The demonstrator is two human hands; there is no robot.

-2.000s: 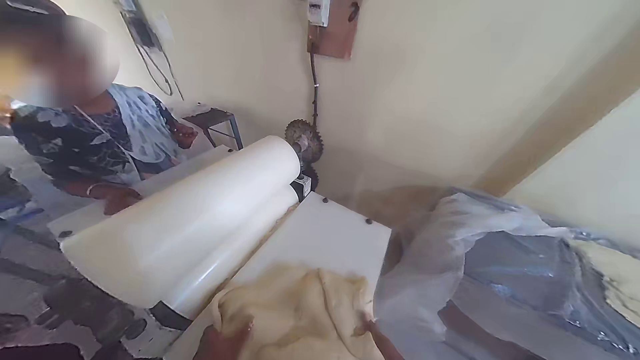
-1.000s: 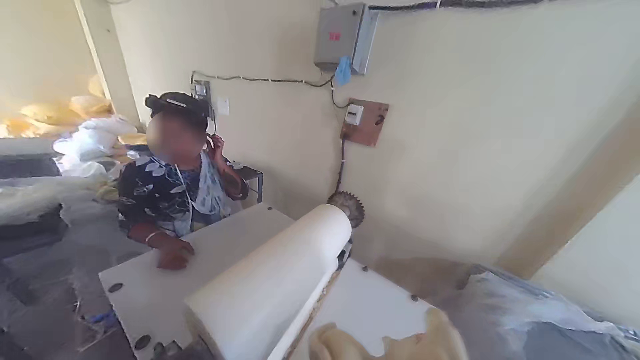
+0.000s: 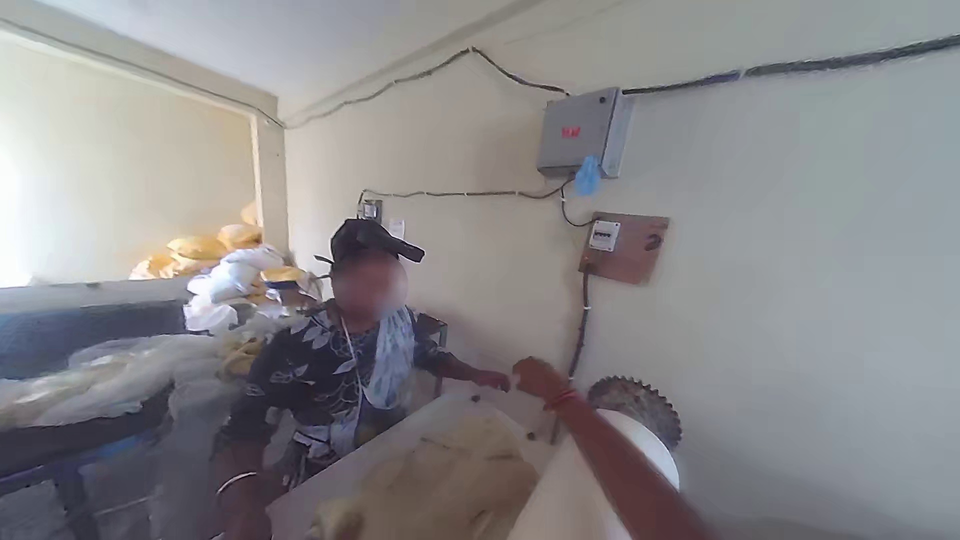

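My right arm reaches up from the lower right across a white roller (image 3: 574, 487). My right hand (image 3: 538, 377) is above the far side of the roller, its fingers curled; whether it holds anything small cannot be told. It is close to the hand (image 3: 491, 379) of a co-worker, with a narrow gap between them. A pale, crumpled sheet of dough-like material (image 3: 450, 480) lies on the white board (image 3: 315, 487) beyond the roller. My left hand is not in view.
A co-worker (image 3: 322, 375) stands across the board. A toothed metal gear (image 3: 637, 409) sits at the roller's end by the wall. On the wall are a grey metal box (image 3: 577, 135) and a switch board (image 3: 626, 247). Filled sacks (image 3: 225, 274) and plastic sheeting (image 3: 127, 375) are at left.
The view has swung up and left. My right arm has come over the roller. The pale sheet, on the near side before, now shows on the far board. The co-worker's raised hand has come down toward mine.
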